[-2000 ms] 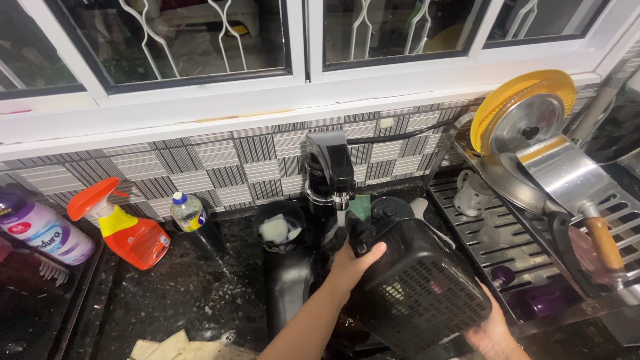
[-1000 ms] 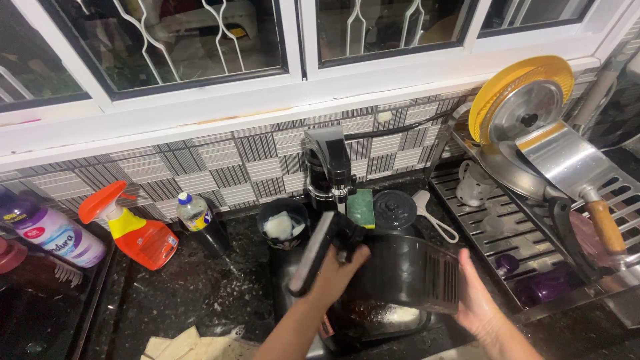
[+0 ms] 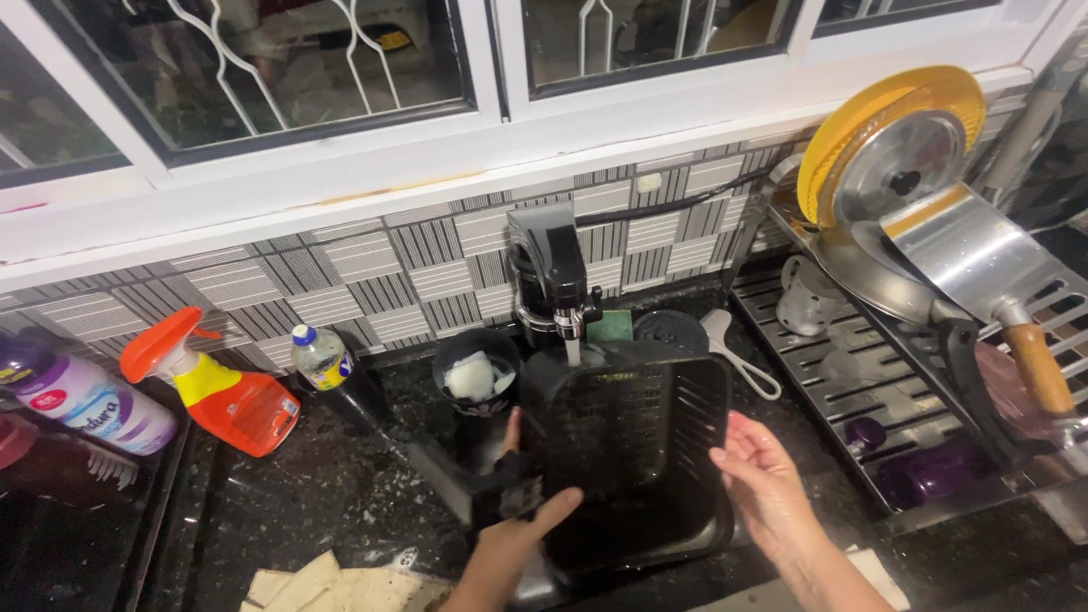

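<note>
A black slotted air fryer basket point(image 3: 637, 459) is tilted under the black faucet point(image 3: 557, 280), its open inside toward me, and water runs onto its far edge. My left hand point(image 3: 518, 531) grips the basket at its left side by the dark handle, thumb on top. At the right rim, my right hand point(image 3: 761, 476) holds the edge between thumb and fingers. Behind the basket are a green scouring sponge point(image 3: 612, 326), a black round strainer point(image 3: 671, 331) and a light grey utensil point(image 3: 738, 353). Most of the sink is hidden by the basket.
A steel dish rack point(image 3: 816, 425) on the right holds a saucepan point(image 3: 977, 255), a frying pan and a yellow plate point(image 3: 812, 161). To the left are a black bowl point(image 3: 476, 399), a dish soap bottle point(image 3: 323, 361), an orange spray bottle point(image 3: 229, 399) and a purple-capped bottle point(image 3: 102, 404). A cloth point(image 3: 340, 586) lies in front.
Both hands have turned the basket: two seconds ago its slotted underside showed, and now its inside faces me. Its far edge has come under the faucet's stream.
</note>
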